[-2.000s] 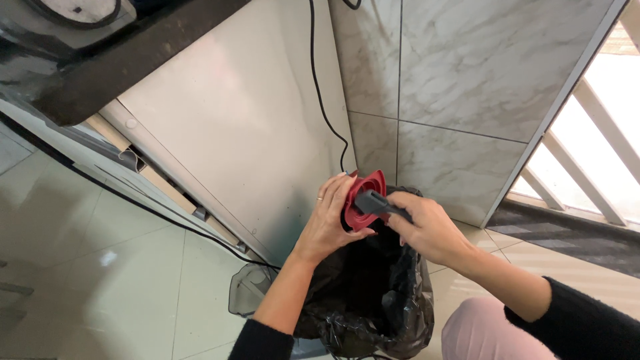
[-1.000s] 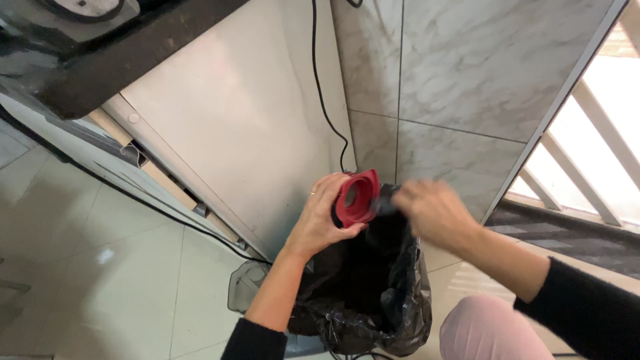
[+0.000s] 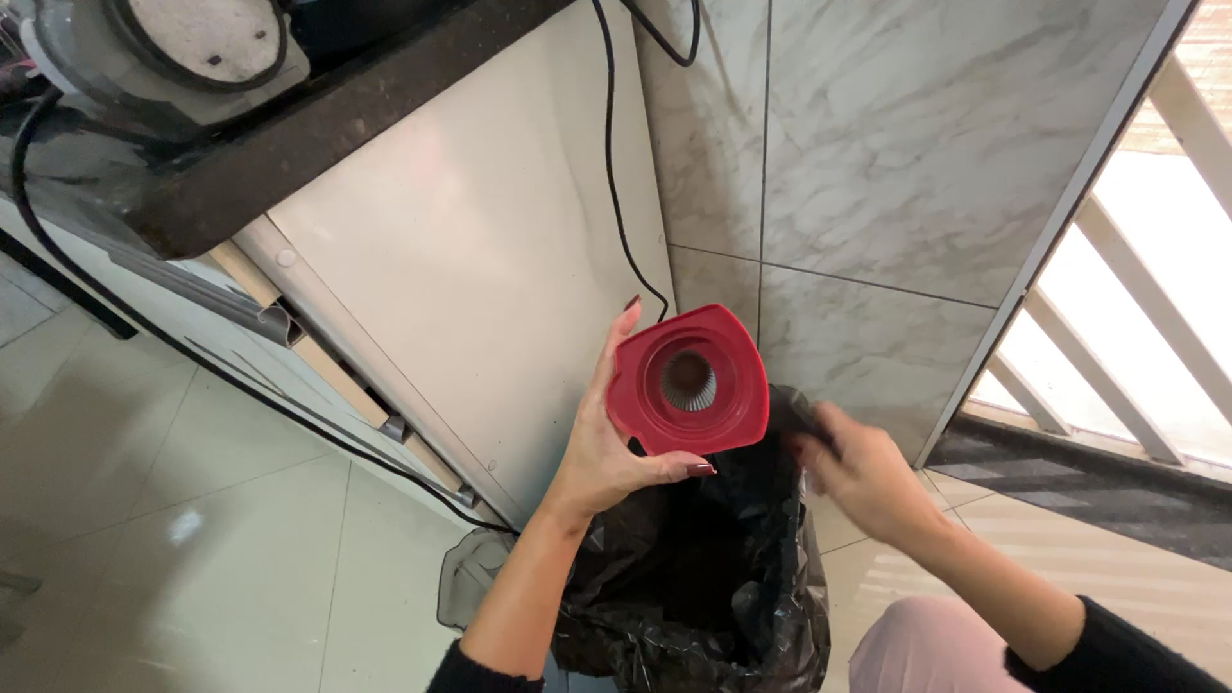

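Note:
My left hand [image 3: 602,448] grips a red plastic filter holder [image 3: 741,385] by its left and lower edge. Its round opening faces me, and a pleated filter [image 3: 689,381] shows inside. Just right of it, my right hand [image 3: 857,467] is closed around a dark tool [image 3: 794,414], blurred, whose kind I cannot tell. Both hands are over a bin lined with a black plastic bag [image 3: 616,635], its mouth open below them.
A dark stone countertop [image 3: 318,115] bears a grey appliance part [image 3: 217,43] at upper left. Below is a white cabinet side panel [image 3: 462,241]. Black cords hang and cross there. A translucent container [image 3: 472,577] stands left of the bin; white railings [image 3: 1136,318] are at right.
The dark tool was at the red holder's opening two seconds ago and is now out to its right in my right hand. The holder's opening has turned more toward me.

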